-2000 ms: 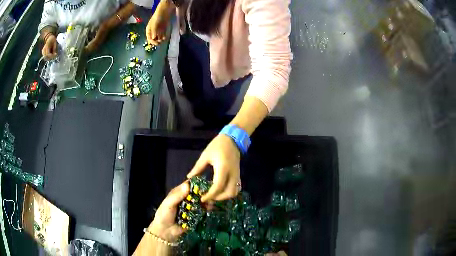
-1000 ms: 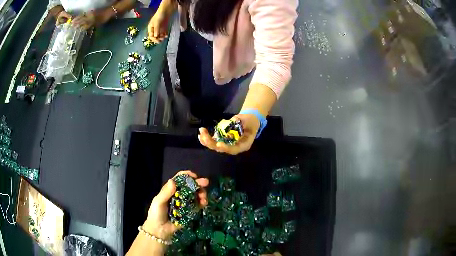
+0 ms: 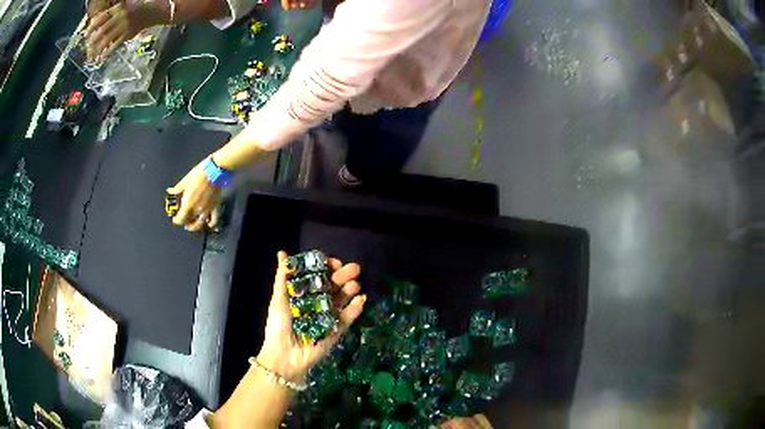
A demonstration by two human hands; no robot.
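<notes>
My left hand [image 3: 306,323] is palm up over the black parts tray [image 3: 579,318] and holds a row of several populated circuit boards [image 3: 310,295] with yellow and black parts. Small green circuit boards [image 3: 403,360] lie heaped in the tray. My right hand [image 3: 466,421] shows only as fingertips at the bottom edge, and what it holds is hidden. Another person's hand [image 3: 197,198] with a blue wristband holds a yellow-black board [image 3: 172,204] over the black bench mat [image 3: 138,251].
A tan shallow tray [image 3: 80,331] and a crumpled clear plastic bag [image 3: 151,398] lie at lower left. Green boards [image 3: 33,226] line the left. A clear test fixture [image 3: 122,75], white cable [image 3: 191,84], wired instrument [image 3: 65,111] and more boards [image 3: 252,88] are farther back.
The other person's hand has taken boards from my left hand and moved left over the mat. My left hand has opened wider, showing its row of boards.
</notes>
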